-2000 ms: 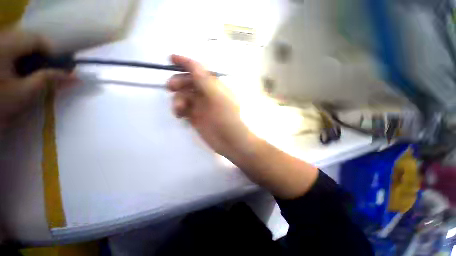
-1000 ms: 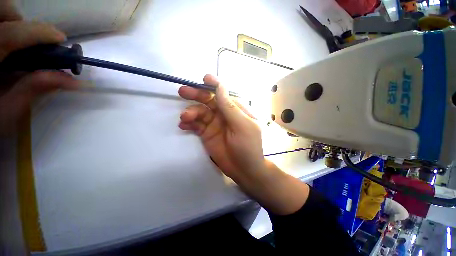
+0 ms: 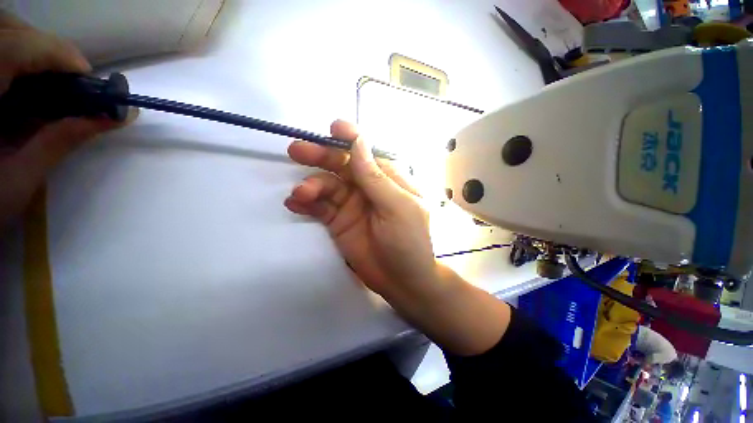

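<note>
A screwdriver with a black handle and long dark shaft (image 3: 239, 121) lies across the upper left, tip towards the glare under the sewing machine head (image 3: 570, 157). My left hand (image 3: 41, 107), cut off by the left edge, grips the handle. My right hand (image 3: 376, 206) comes from the lower right, palm towards me, and pinches the shaft near its tip between thumb and finger; its other fingers are loosely curled. The tip shows faintly. The needle and presser foot are lost in the bright light.
The white tabletop (image 3: 206, 273) has a yellow strip (image 3: 45, 322) at its left. Black shears (image 3: 528, 45) lie behind the machine head. A pale panel lies top left (image 3: 140, 29). A blue crate with yellow fabric (image 3: 613, 326) stands beyond the table edge, right; people and clutter show lower right.
Since two seconds ago the view has steadied and swung, showing the whole machine head. Both hands have kept hold of the screwdriver. In the last second they have shifted only slightly left.
</note>
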